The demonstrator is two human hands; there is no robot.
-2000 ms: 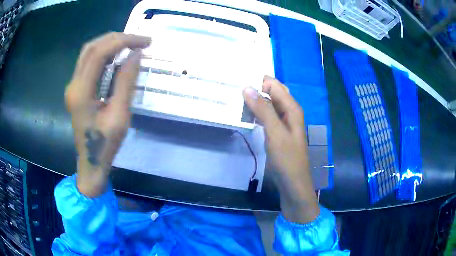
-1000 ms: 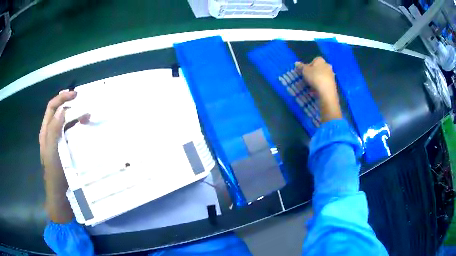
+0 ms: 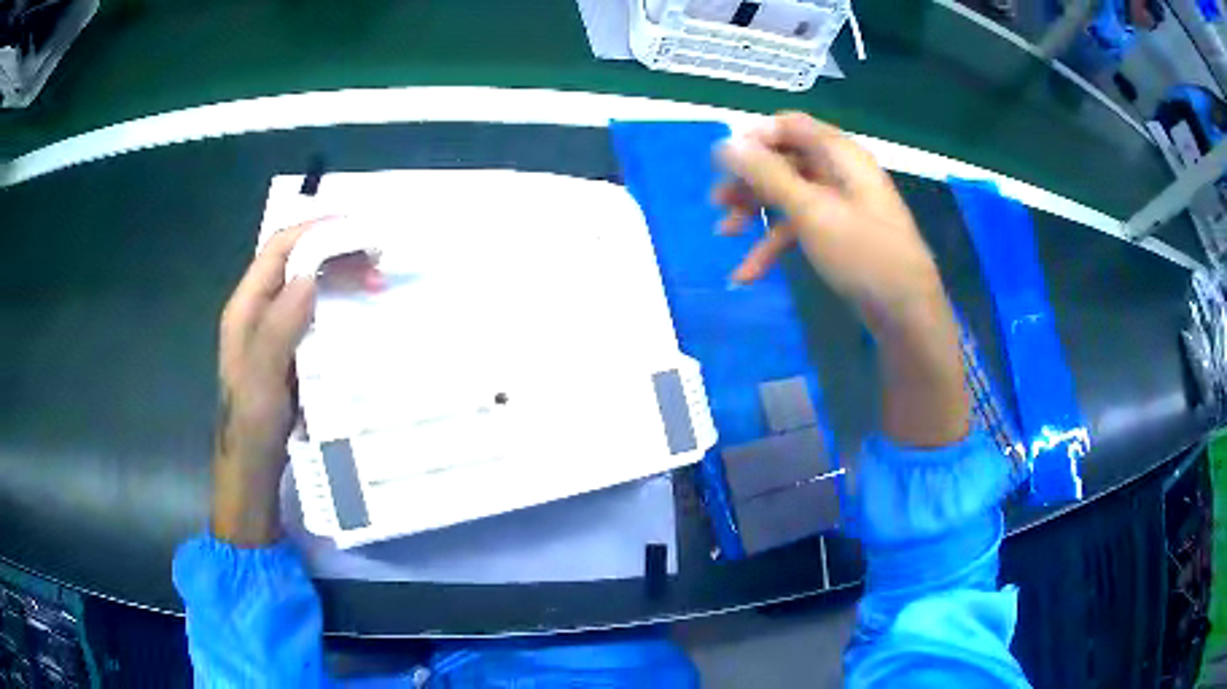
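The white appliance housing [image 3: 498, 323] lies underside up on the white work mat [image 3: 538, 549], turned slightly. Two dark grey foot pads show on it, one near its left corner [image 3: 346, 485] and one near its right corner [image 3: 674, 412]. My left hand [image 3: 276, 316] grips the housing's upper left edge, with fingertips showing through the handle opening. My right hand [image 3: 834, 215] is raised over the rectangular pad sheet [image 3: 733, 316], blurred, with fingers bent. Whether it holds a small pad cannot be told.
The small pad sheet [image 3: 989, 390] is mostly hidden behind my right forearm. A shiny blue release liner [image 3: 1029, 337] lies further right. Across the white rail [image 3: 538, 105], another white housing [image 3: 740, 41] sits on the green belt. Dark parts stand at the far upper left [image 3: 41, 47].
My right hand has moved from the small pad sheet leftward to above the rectangular pad sheet. My left hand stays on the housing. Earlier, both hands were at the housing's sides. The view has shifted.
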